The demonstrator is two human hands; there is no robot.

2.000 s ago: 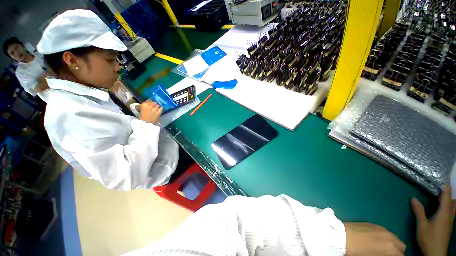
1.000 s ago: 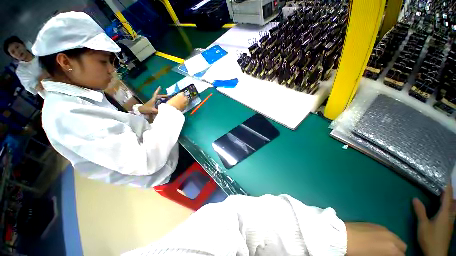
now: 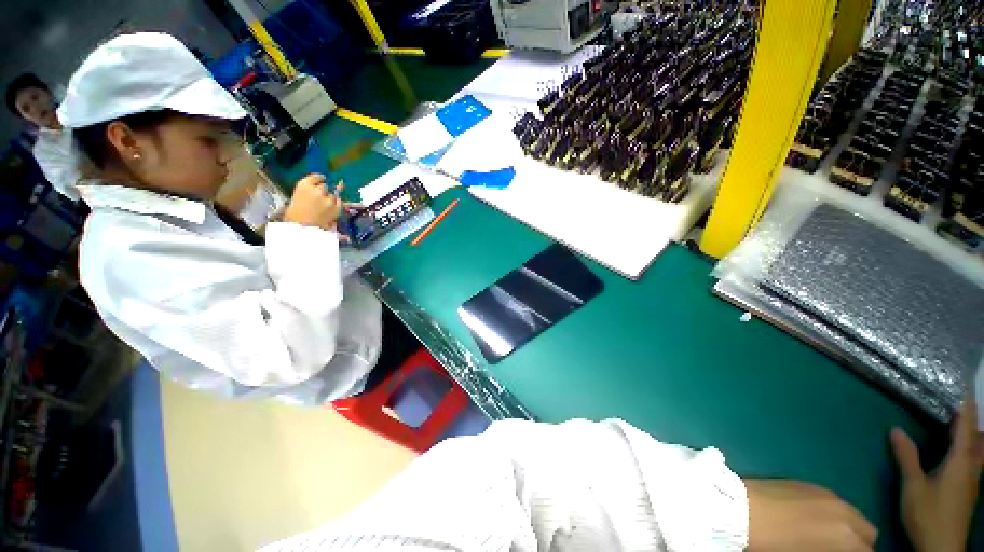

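My left hand (image 3: 809, 518) is bare, at the end of a white sleeve at the lower right. It is cut off by the bottom edge, and its fingertips are hidden. My right hand (image 3: 941, 485) is at the right edge, partly cut off, with the thumb spread from the fingers. Its fingers reach a white thing (image 3: 979, 388) at the picture's edge; a grip cannot be made out. Grey bagged tablets (image 3: 879, 291) lie stacked just behind it. A glossy black unlit slab (image 3: 531, 302) lies flat on the green mat (image 3: 658, 356), left of my hands.
A yellow post (image 3: 764, 129) stands at the back between rows of black clips (image 3: 647, 108). On the left, a person in white (image 3: 216, 280) handles a dark device (image 3: 388, 212). An orange stick (image 3: 435, 222) and blue film (image 3: 488, 178) lie nearby. A red stool (image 3: 405, 404) is below the bench.
The neighbouring person's hand has lifted away from the device, taking blue film off it, and the device's face now shows. My hands and the black slab have stayed put.
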